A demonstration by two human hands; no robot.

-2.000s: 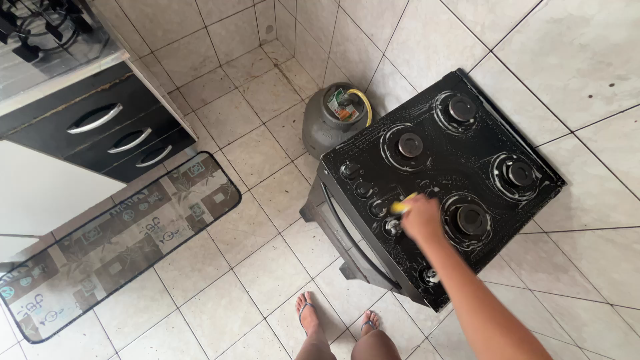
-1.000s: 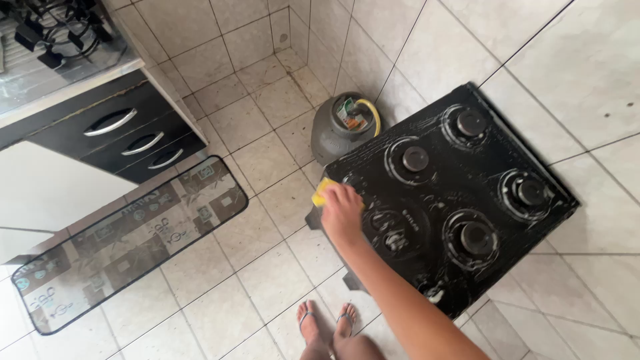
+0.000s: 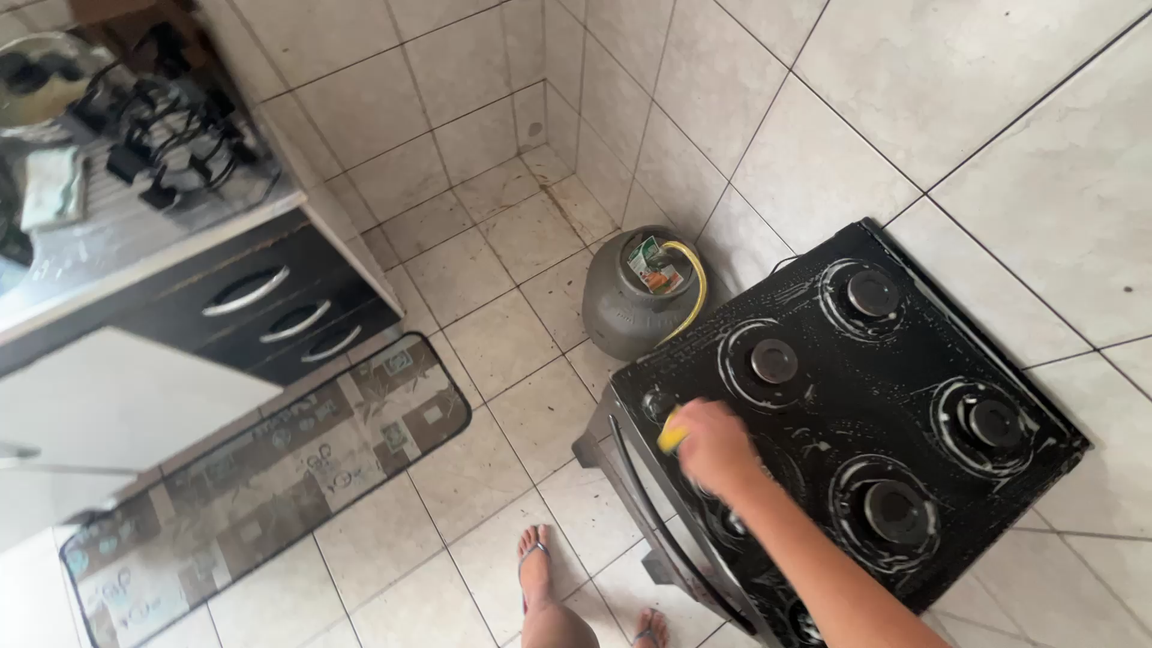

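My right hand [image 3: 715,445] is closed around a yellow sponge [image 3: 672,430] at the front edge of a black gas stove [image 3: 810,432], beside its control knobs [image 3: 660,405]. Whitish suds ring the burners, among them the near left burner [image 3: 774,361] and the near right one [image 3: 900,511]. The oven door handle [image 3: 643,504] runs just below the hand. Motion blurs the fingers, and the forearm covers part of the knob row. My left hand is outside the view.
A grey gas cylinder [image 3: 630,315] with a yellow hose stands at the stove's left corner. A patterned mat [image 3: 306,459] lies before a drawer cabinet [image 3: 261,297]. Black pan grates [image 3: 180,135] and a folded cloth [image 3: 54,187] rest on the counter. Tiled walls meet behind.
My right hand, with the yellow sponge, went from the middle of the knob row to the stove's front left corner, then back a little onto the knob area.
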